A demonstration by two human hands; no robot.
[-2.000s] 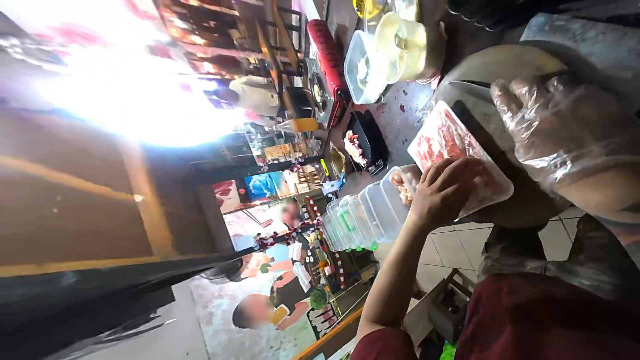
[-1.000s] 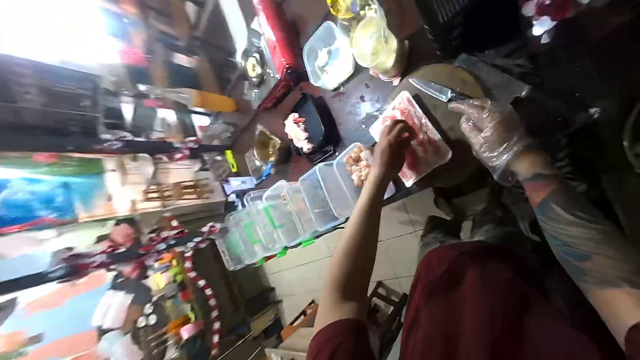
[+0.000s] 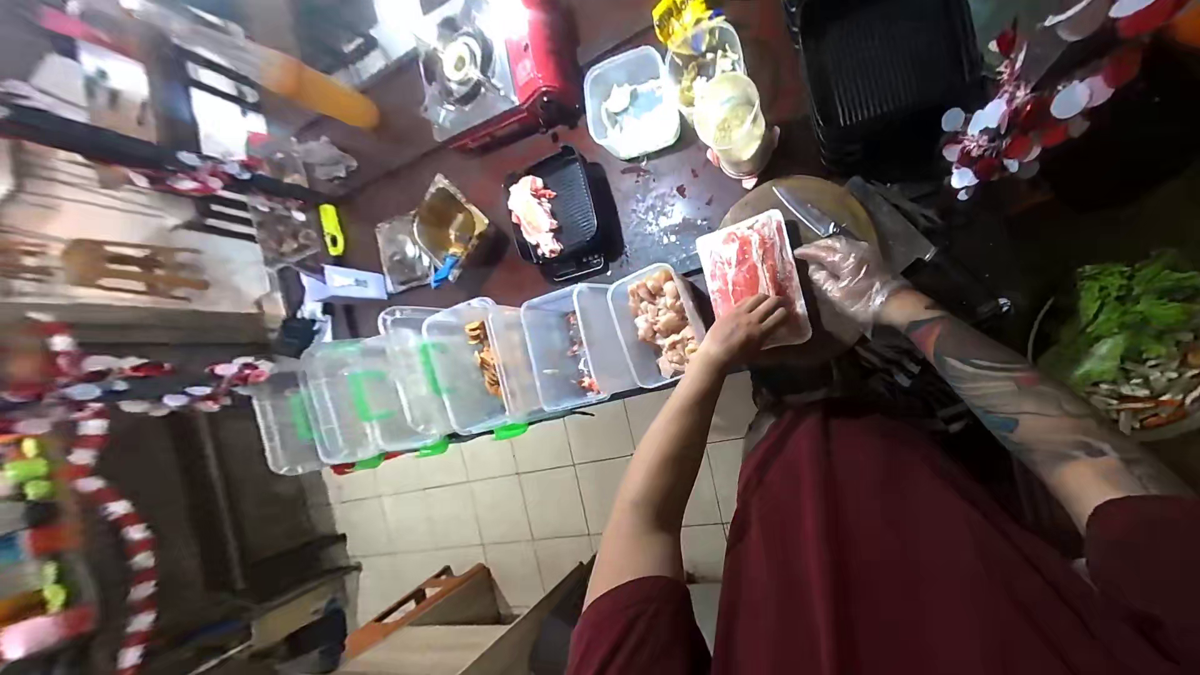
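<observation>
A white foam tray of thinly sliced red meat (image 3: 750,267) lies at the edge of a round cutting board (image 3: 783,192). My bare left hand (image 3: 745,328) reaches over the tray's lower left side, fingertips on the meat; its thumb and grip are hidden. My right hand (image 3: 844,272), in a clear plastic glove, is at the tray's right side, close to the handle of a knife (image 3: 808,212) on the board. Whether it grips anything is unclear. Left of the tray stands a clear plastic container of pale meat chunks (image 3: 664,323).
More clear containers (image 3: 464,366) with green clips line the table edge. Behind are a black tray of meat (image 3: 572,202), a square tub (image 3: 633,103), round tubs (image 3: 729,112), and a red portable stove (image 3: 544,66). A cleaver (image 3: 891,225) lies right of the board; leafy greens (image 3: 1134,319) sit far right.
My left hand has moved from the middle of the meat to the tray's lower left part. My right hand is now closer to the tray. The view has swung strongly downward and right.
</observation>
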